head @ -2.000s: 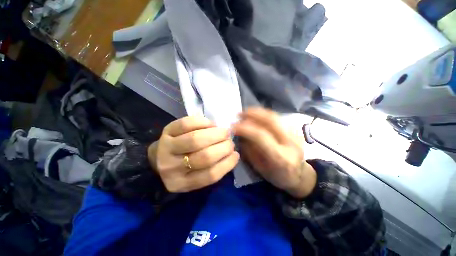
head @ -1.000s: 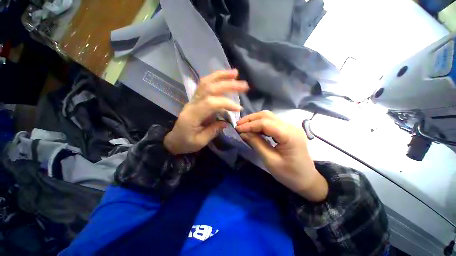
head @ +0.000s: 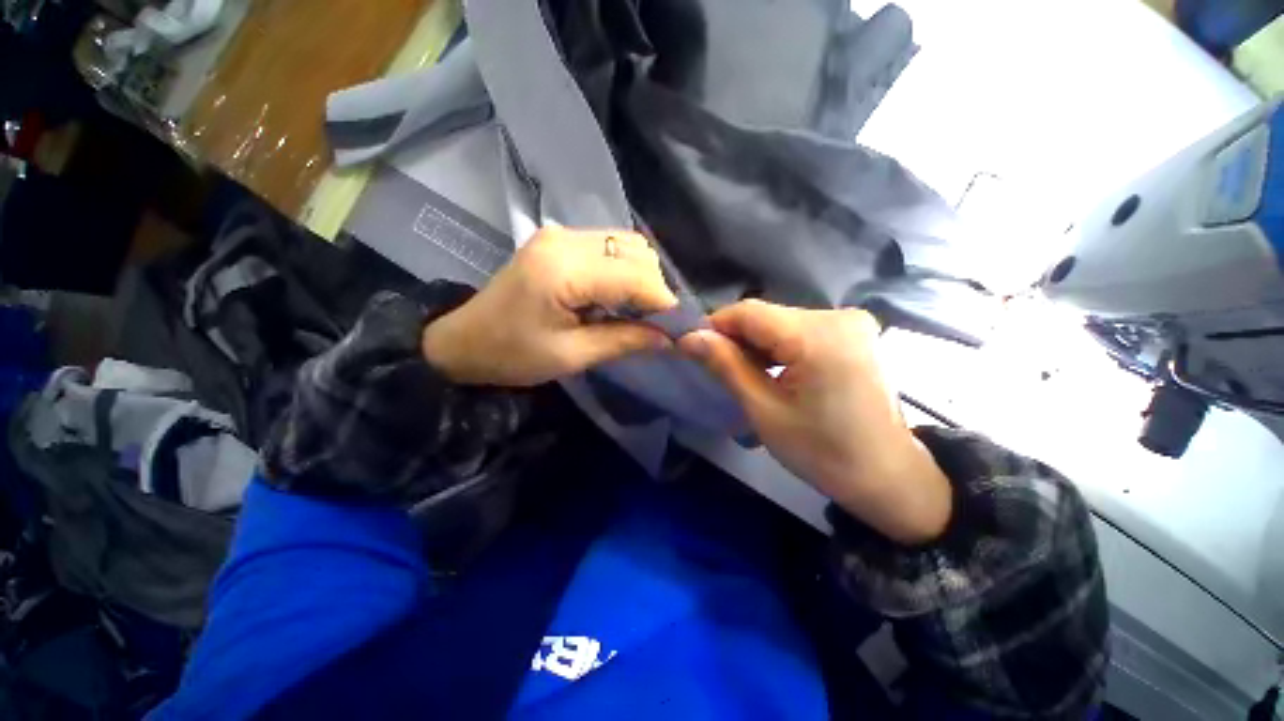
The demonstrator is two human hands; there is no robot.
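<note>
A light grey cloth strip [head: 552, 127] runs down from the top edge to my hands at the table's front edge. My left hand [head: 563, 307] pinches its folded edge between thumb and fingers. My right hand [head: 814, 402] pinches the same edge just to the right, the fingertips of both hands nearly touching. Part of the light cloth hangs below my hands, in front of my blue clothing. The dark grey garment cloth [head: 746, 183] lies behind my hands and reaches right towards the needle area, which is washed out by glare.
The white sewing machine head [head: 1176, 254] stands at the right, with a dark cylinder [head: 1173, 420] hanging from it. A brown board [head: 303, 99] is at the upper left. Loose grey cloth [head: 197, 458] lies below the table edge at the left. A ruler-marked grey edge [head: 458, 237] shows left of the strip.
My left hand has turned over and closed its spread fingers on the cloth edge. My right hand stays at the edge, a little lower and further right. The cloth edge is now held between both hands.
</note>
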